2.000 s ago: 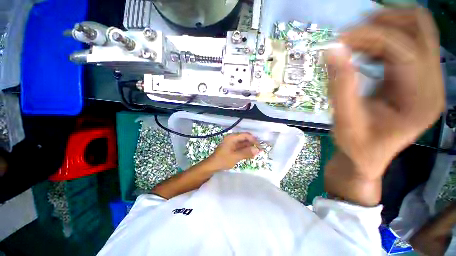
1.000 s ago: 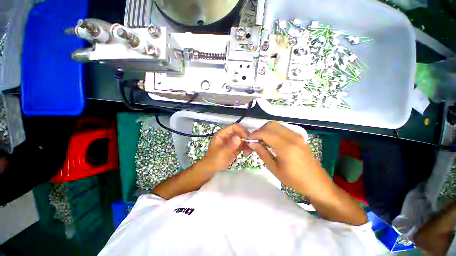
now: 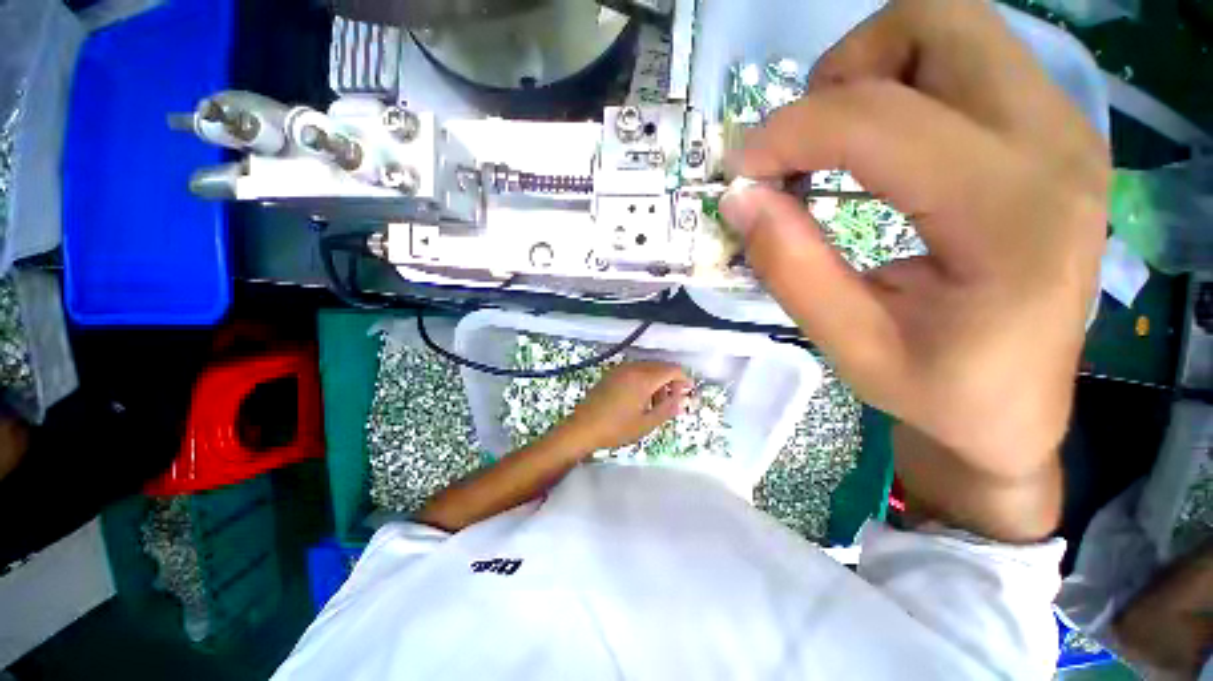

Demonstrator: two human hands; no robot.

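My right hand [image 3: 931, 226] is raised at the right end of the machine [image 3: 532, 253]. Its thumb and forefinger pinch a small white component [image 3: 740, 189] at the fixture [image 3: 644, 200]. My left hand [image 3: 636, 402] is over the lap tub [image 3: 782, 386], fingers curled among small white and green parts [image 3: 539, 386]; a small pale bit shows at its fingertips, too small to tell if it is held. The large tub [image 3: 1064, 80] lies behind my right hand, with finished parts [image 3: 865, 229] partly hidden by that hand.
A steel bowl [image 3: 532, 40] stands behind the machine. A blue tray [image 3: 146, 173] lies at its left. A black cable [image 3: 532, 373] loops over the lap tub. A green crate [image 3: 341, 439] full of parts lies under the lap tub. A red stool [image 3: 240, 419] stands at left. Another person's arm [image 3: 1171, 619] shows at lower right.
My hands were together over the lap tub one second ago. My right hand has moved up to the fixture with the small component. My left hand has stayed over the tub.
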